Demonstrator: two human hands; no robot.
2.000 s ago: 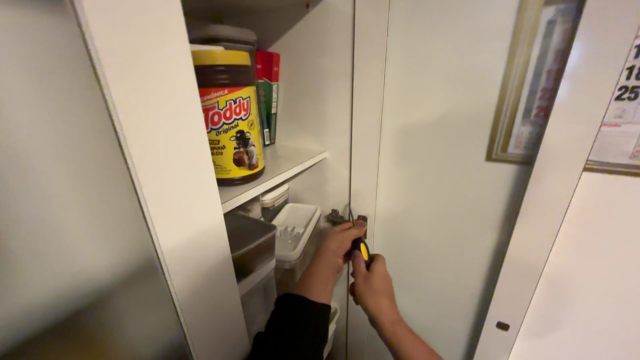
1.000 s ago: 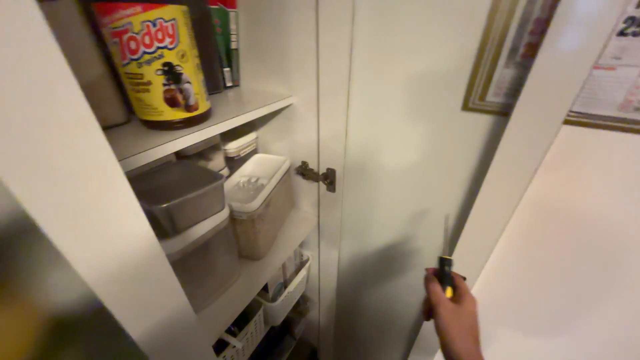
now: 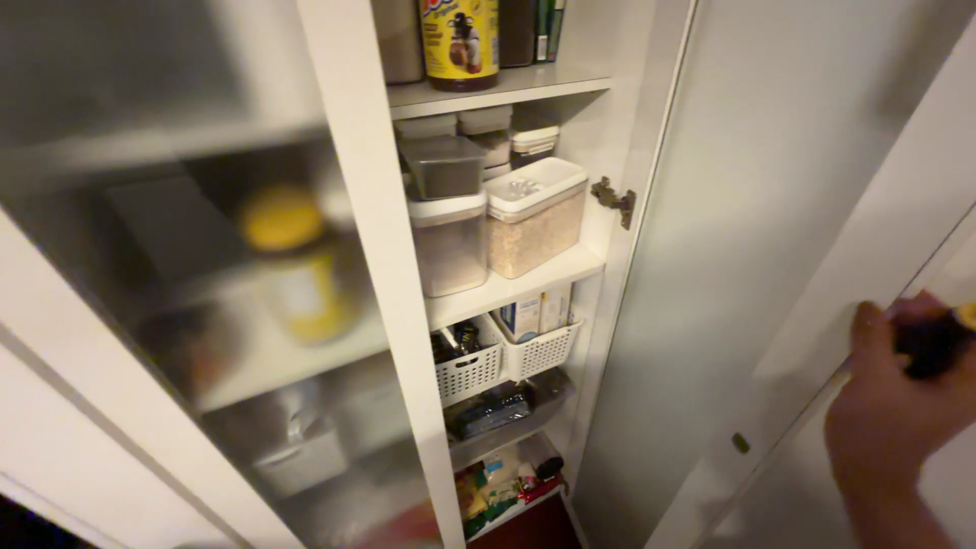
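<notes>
My right hand [image 3: 888, 412], blurred at the right edge, is closed around the black and yellow handle of a screwdriver [image 3: 930, 343]. It is beside the white frame of the open cabinet door [image 3: 770, 267]; the screwdriver's shaft cannot be made out. A metal hinge [image 3: 616, 202] joins this door to the cabinet's side wall, well left of the hand. At the bottom, a blurred pinkish shape [image 3: 404, 528] lies by the left door's upright; whether it is my left hand cannot be told.
Shelves hold a yellow-labelled Toddy jar [image 3: 461, 42], lidded plastic containers [image 3: 537, 221], white perforated baskets [image 3: 541, 351] and packets in a lower bin [image 3: 499, 488]. At the left stands a glass-panelled door [image 3: 358, 229], with a blurred yellow-lidded jar [image 3: 293, 267] visible in its pane.
Both hands were at the hinge two seconds ago. My right hand has since moved away to the right with the screwdriver. The view has swung, showing lower shelves.
</notes>
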